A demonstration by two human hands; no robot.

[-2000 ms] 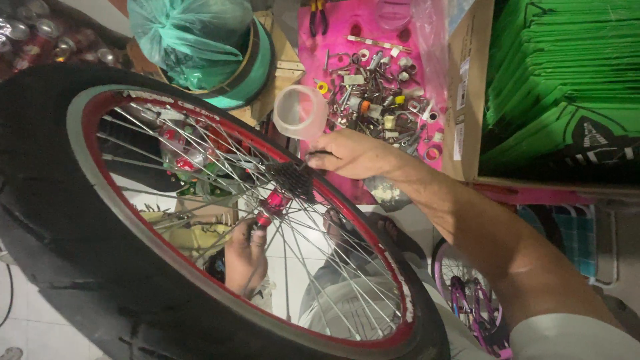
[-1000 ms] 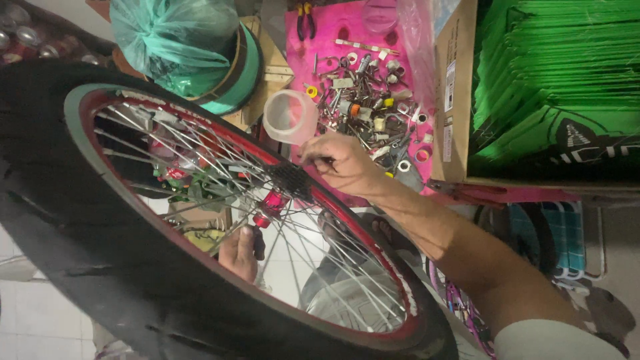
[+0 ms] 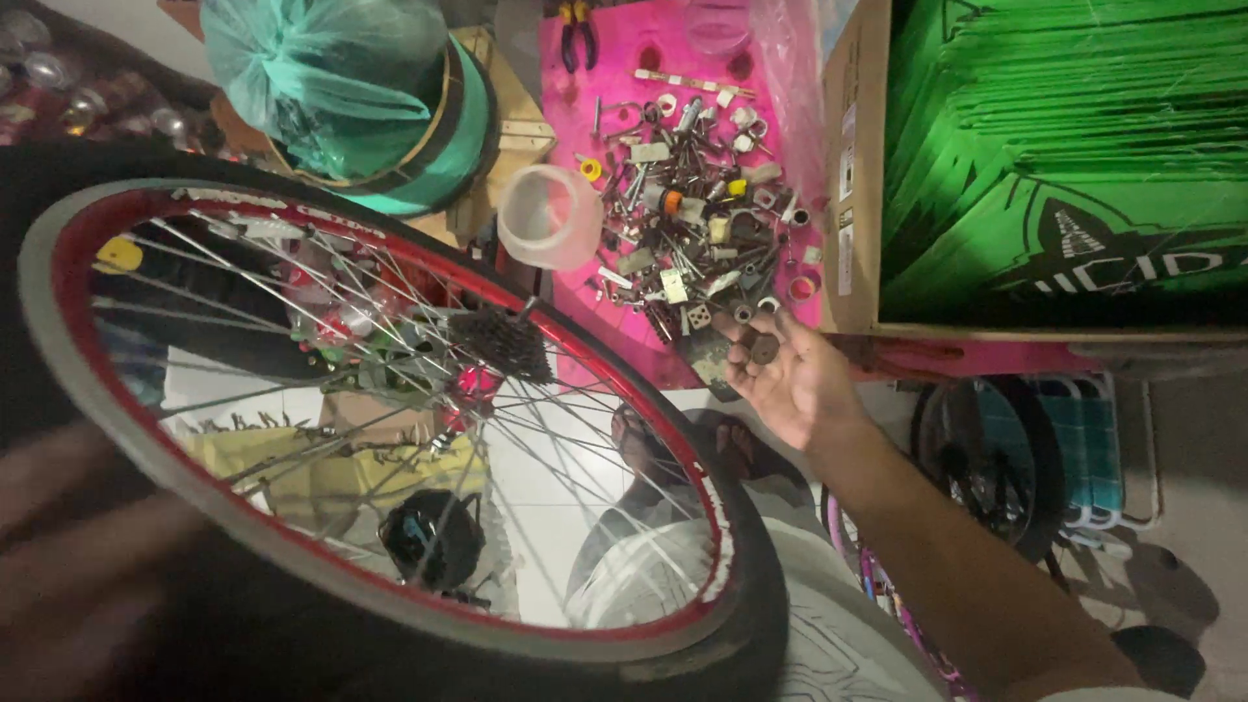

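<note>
A bicycle wheel with a red rim and black tyre stands tilted across the left and middle of the view. Its black cassette and red hub show among the spokes. My right hand, palm up, is just right of the rim and holds a small round brownish metal part at its fingers. At the lower left my left hand is a dark blur over the tyre and rim; its fingers and grip cannot be made out.
A pink sheet bears heaped bolts, nuts and small parts, pliers and a translucent plastic cup. A cardboard box of green bags is at right. Behind the wheel stands a teal tub with a bag.
My right hand has moved from beside the cassette to the right, now turned palm up with the small round part showing. My left hand has left the hub for the wheel's far left side.
</note>
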